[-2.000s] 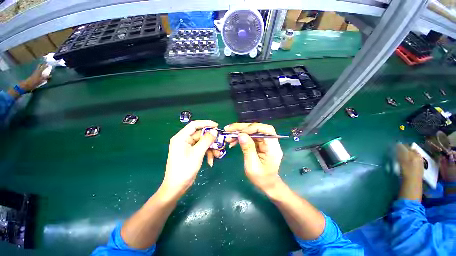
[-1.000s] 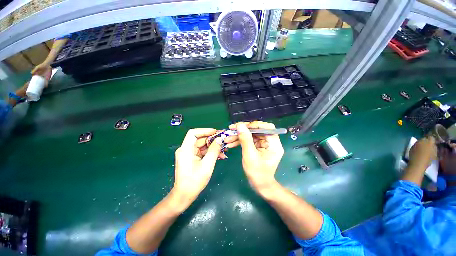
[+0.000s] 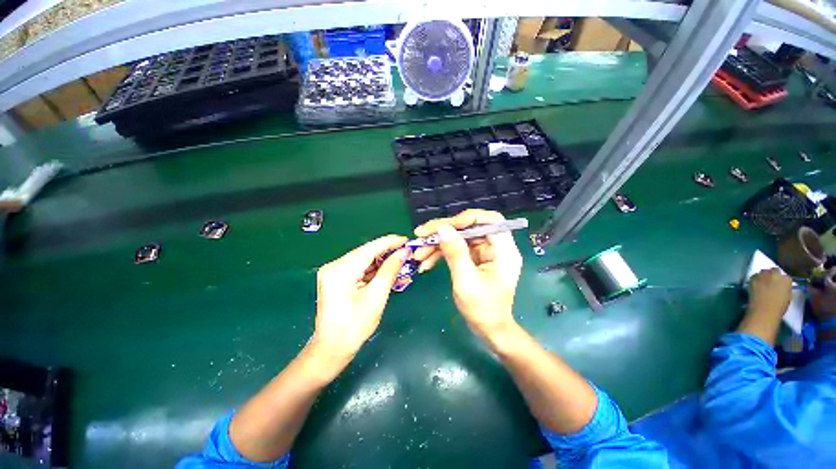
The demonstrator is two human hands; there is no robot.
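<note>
My left hand (image 3: 353,298) holds a small dark device housing (image 3: 405,274) with a shiny rim between thumb and fingers, above the green belt. My right hand (image 3: 478,275) grips silver tweezers (image 3: 495,228), whose blunt end points right. The tweezers' tip end is at the upper part of the housing, between both hands. The fingers hide part of the housing, and the exact tip contact is too small to tell.
Similar housings (image 3: 313,221) lie spaced along the green belt (image 3: 266,307). A black tray (image 3: 477,174) lies behind my hands. A solder spool (image 3: 613,274) stands right of them, near a slanting metal post (image 3: 632,119). A neighbour's hands (image 3: 768,295) are at the right.
The housings and black tray have shifted left. The tweezers' blunt end has tilted upward. The neighbour's hand at far left has left the picture; a white object remains there.
</note>
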